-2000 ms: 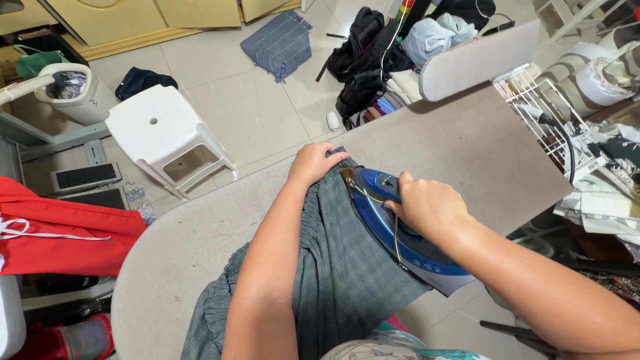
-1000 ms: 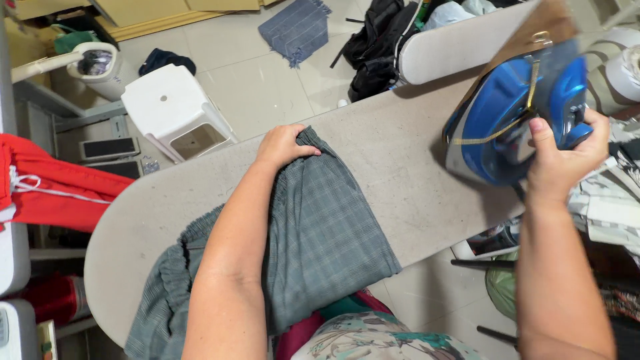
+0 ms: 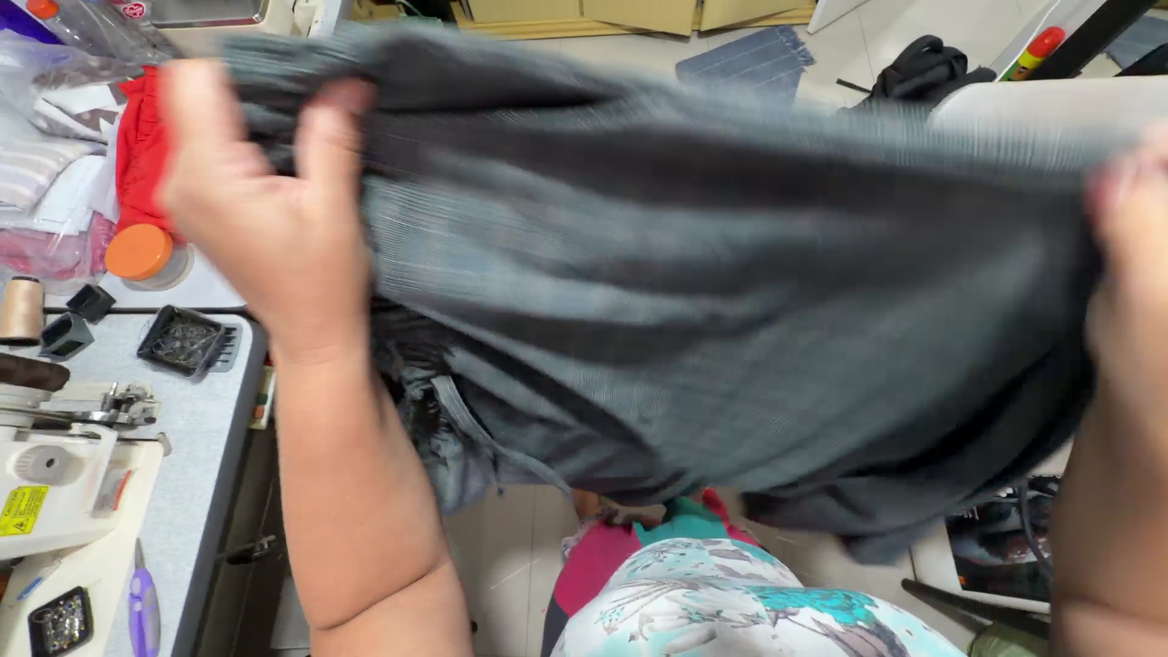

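A grey-green checked garment [image 3: 693,301] with a gathered edge and a thin cord is stretched in the air between both hands, blurred by motion. My left hand [image 3: 274,192] grips its upper left end, with cloth between thumb and fingers. At the right edge of the view my right hand [image 3: 1131,210] holds the other end; it is partly cut off and blurred. The iron is not in view. Behind the cloth, at the upper right, part of a pale padded board [image 3: 1049,96] shows.
On the left stands a table [image 3: 205,456] with a sewing machine [image 3: 55,493], a tray of pins [image 3: 185,342], a thread cone [image 3: 20,310], purple-handled snips [image 3: 143,611] and an orange-lidded jar [image 3: 141,253]. Red cloth [image 3: 141,146] lies beyond. A black bag [image 3: 926,68] is on the floor.
The garment has been lifted off the ironing board and spread between both hands. My right hand has let go of the blue iron and taken hold of the cloth. The view has swung left.
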